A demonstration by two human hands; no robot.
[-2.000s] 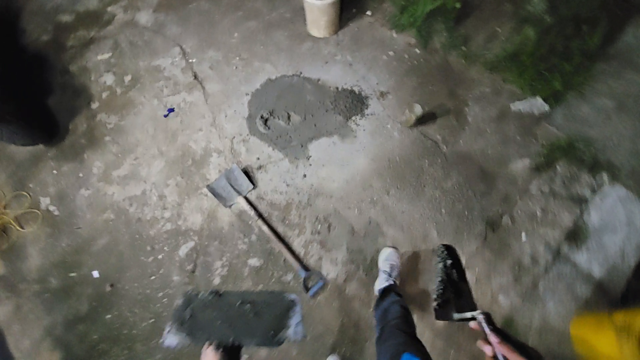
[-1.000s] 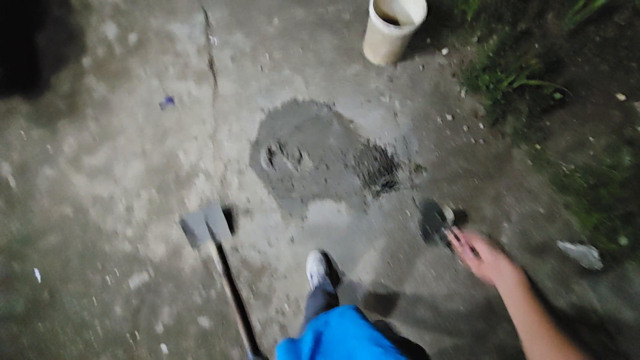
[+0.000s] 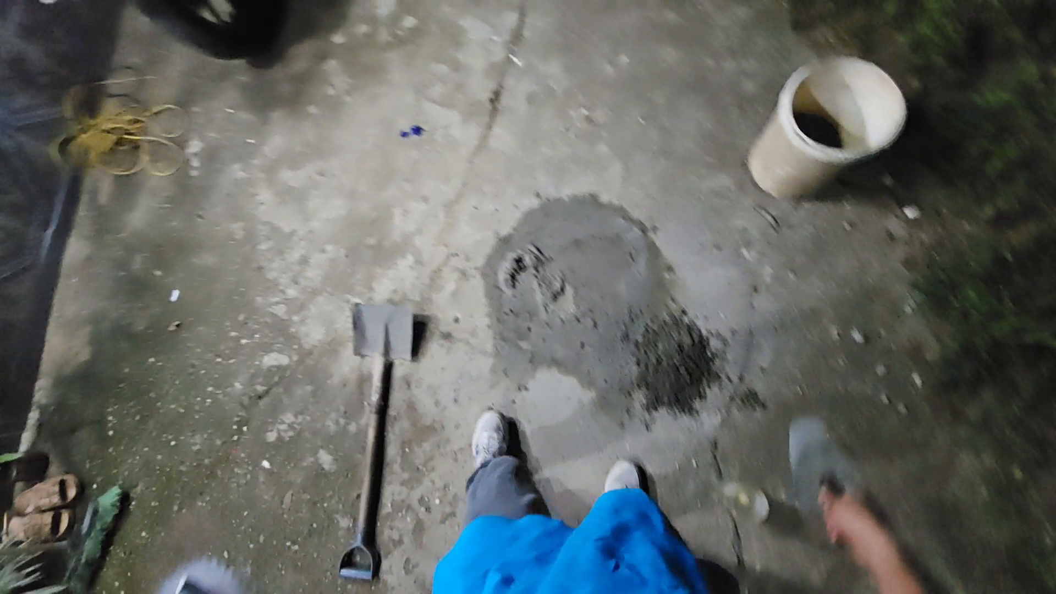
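At the lower right, my right hand [image 3: 854, 524] is closed around the handle of a trowel [image 3: 817, 462], its grey blade blurred. My left hand is out of view. A whitish, blurred thing [image 3: 198, 576] shows at the bottom left edge, too unclear to name. Ahead of my feet, a flat patch of wet grey mortar [image 3: 577, 280] lies on the concrete, with a darker, rough heap [image 3: 676, 359] at its right side. To the left a square-bladed shovel [image 3: 384, 330] lies with its D-handle towards me.
A pale bucket [image 3: 784, 157] with dark contents stands at the upper right, near grass [image 3: 990, 289]. A yellow coiled cord [image 3: 120, 136] lies upper left, a dark wheel-like thing [image 3: 231, 25] at the top. Brown sandals [image 3: 41, 511] are lower left; a small jar-like thing [image 3: 749, 502] is near the trowel.
Two seconds ago my left hand held a mortar-covered board in view; that hand has left the view. My right hand still holds the trowel. The view has shifted and turned.
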